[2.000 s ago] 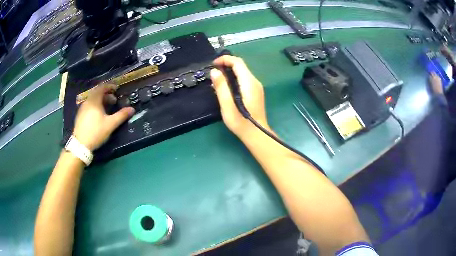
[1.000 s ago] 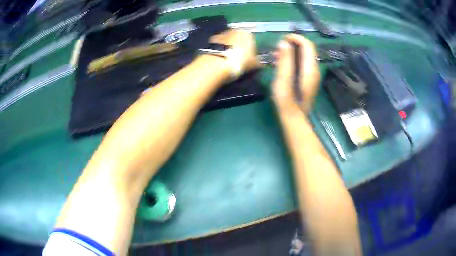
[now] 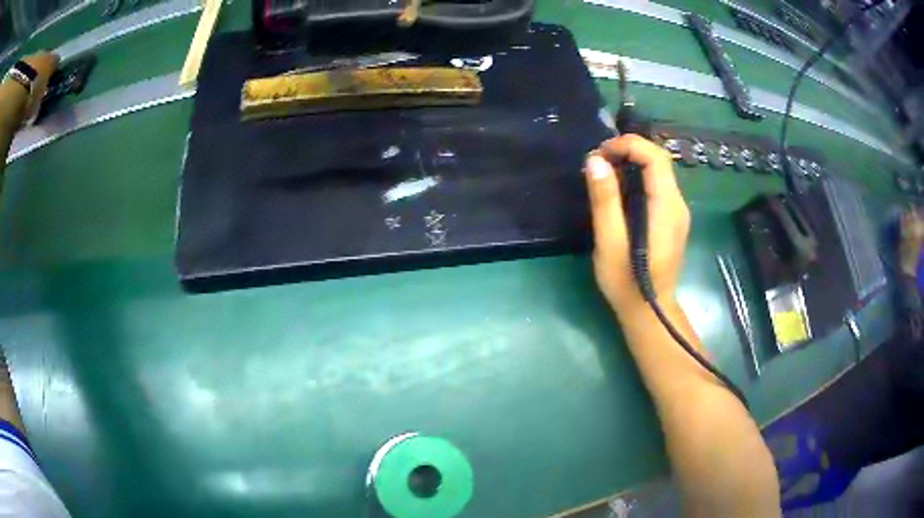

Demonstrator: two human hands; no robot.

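Observation:
My right hand (image 3: 648, 218) holds the black soldering iron (image 3: 634, 187) like a pen at the plate's right edge, its metal tip pointing up and away. My left hand (image 3: 36, 83) is at the far left edge, small and partly cut off, against a dark board-like piece (image 3: 69, 85); whether it grips it I cannot tell. The black base plate (image 3: 304, 192) lies in front of me with a brass-coloured bar (image 3: 361, 90) on it. A circuit board strip with round silvery parts (image 3: 745, 156) lies right of the plate, behind my right hand.
A green solder spool (image 3: 449, 476) stands near the front edge. At right are tweezers (image 3: 740, 314), an iron holder (image 3: 775, 238), a yellow sponge (image 3: 788, 326) and a grey station (image 3: 853, 238). A black stand (image 3: 405, 20) is behind the bar. Another person's hand (image 3: 911, 243) shows far right.
My left hand has swung from the plate's right side to the far left. The board strip, on the plate two seconds ago, now lies to its right. The view has shifted.

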